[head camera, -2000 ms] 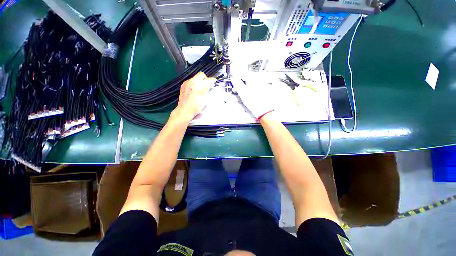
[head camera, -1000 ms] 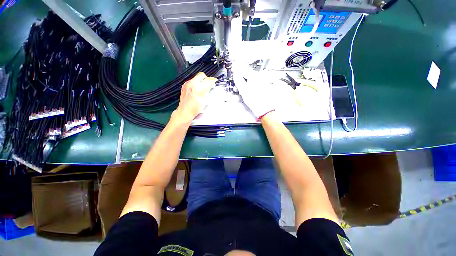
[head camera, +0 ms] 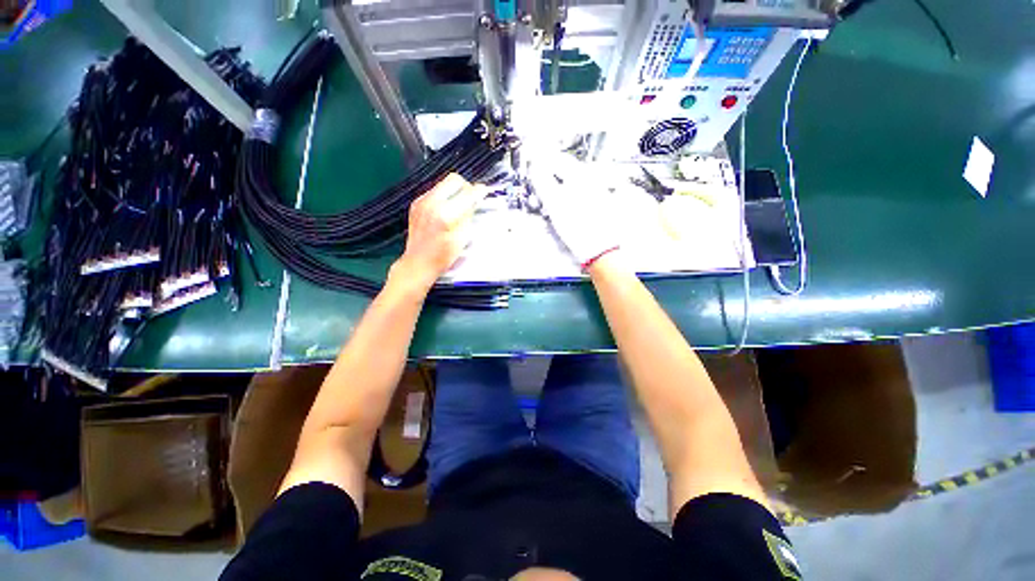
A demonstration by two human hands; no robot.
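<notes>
My bare left hand is closed around a thin black cable whose end lies under the machine head. My right hand, in a white glove, reaches to the small metal fixture below the head. Its fingertips blend into the white base plate, so I cannot tell whether it grips something. A thick black cable bundle curves in from the left behind my left hand. Several loose cable ends lie at the board's front edge.
A control unit stands behind right. Pliers and a flat black rectangle with a white lead lie right of my hands. A tangled black cable pile lies far left. The aluminium frame rises behind my left hand.
The view has shifted slightly. My hands stay at the fixture with almost no visible movement.
</notes>
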